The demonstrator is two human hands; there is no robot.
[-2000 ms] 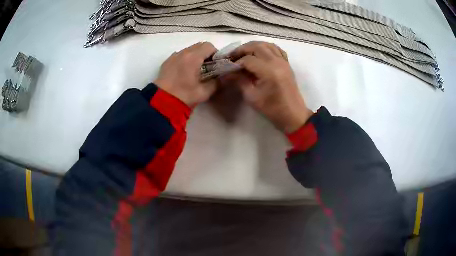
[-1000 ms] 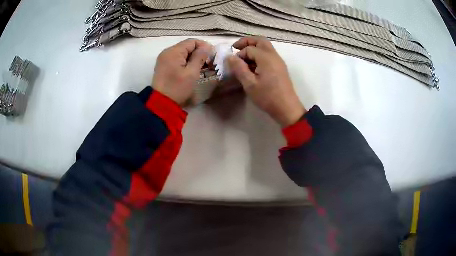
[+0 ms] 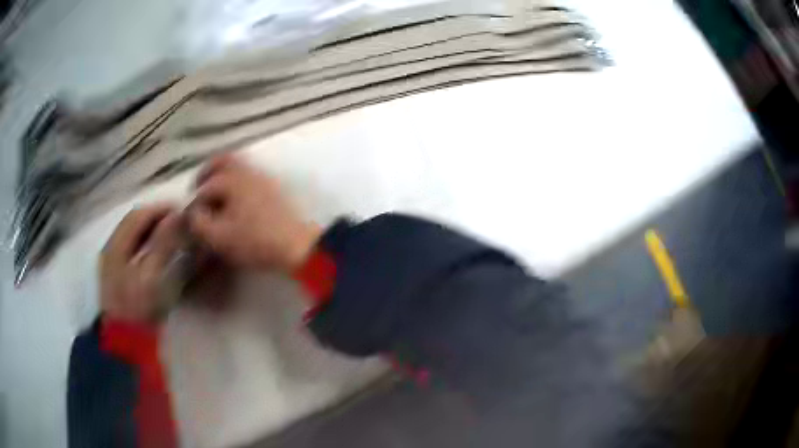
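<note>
The frame is strongly blurred. My left hand and my right hand are close together at the left of the view, over the white table. A small dark patch shows between them, likely part of a folded strap bundle, but its form and the wrap band cannot be made out. The fingers of both hands are bent inward towards each other. Long beige-grey webbing straps lie side by side beyond my hands, with silver hooks at both ends.
A shiny clear plastic bag lies beyond the straps. The white table ends in a slanting edge at the lower right. Past it are the dark floor with a yellow line and a brown shape at the bottom right.
The view has swung to the right and tilted, so my hands and the straps show farther left. The white band seen between my fingers no longer shows. The finished bundles have left the picture.
</note>
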